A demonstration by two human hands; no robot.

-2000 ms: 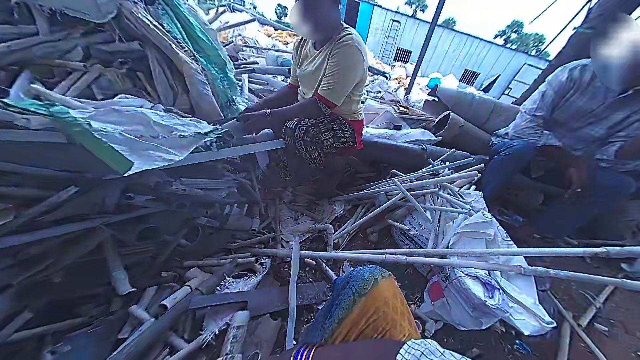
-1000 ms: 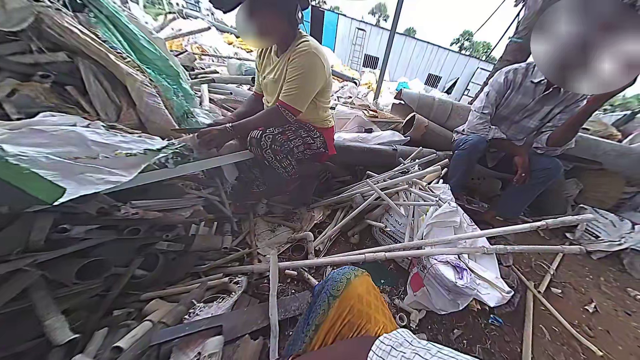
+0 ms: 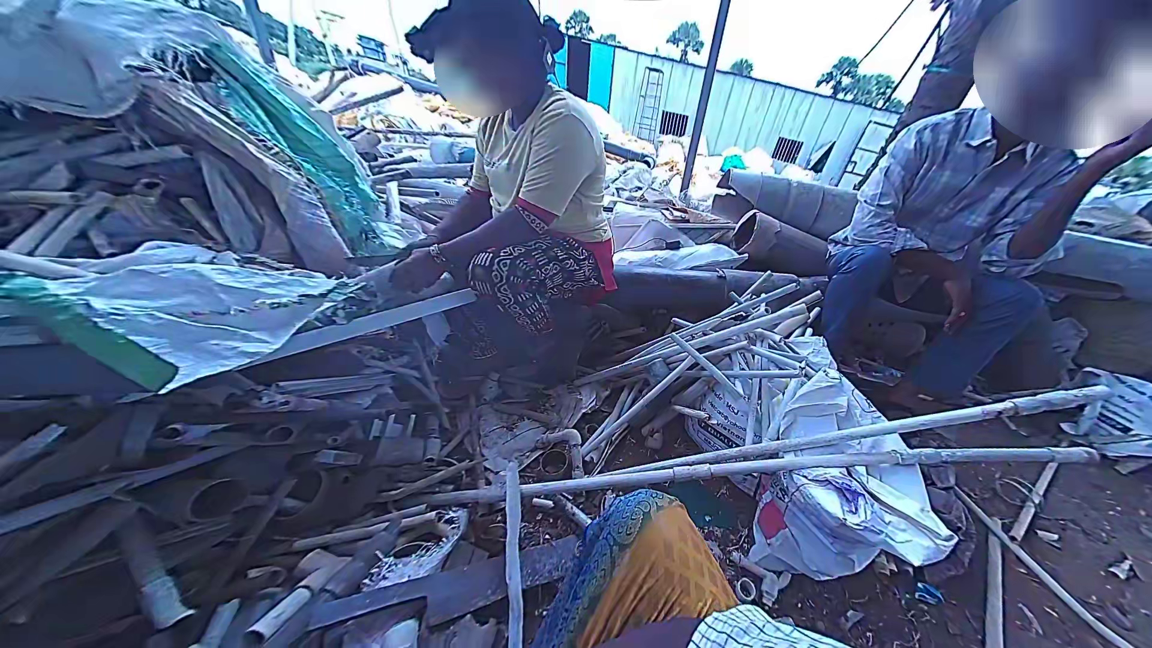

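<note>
Neither of my hands shows. At the bottom edge lies a bit of my forearm beside a white checked sleeve, below my knee under orange and blue patterned cloth. Just past the knee, two long pale pipes stretch across to the right. A thin pale strip stands upright left of the knee. Thin pipes lie in a loose pile against a white woven sack that bears writing. What my hands hold or touch is hidden.
A person in a yellow top sits ahead with both hands by a long flat strip. Another person in a checked shirt sits at right. Scrap pipes cover the left; a green-edged sheet lies above them.
The person at right has raised one hand from low down to beside the head. The bangles on my forearm, seen at the bottom edge earlier, are out of view. The view has shifted somewhat.
</note>
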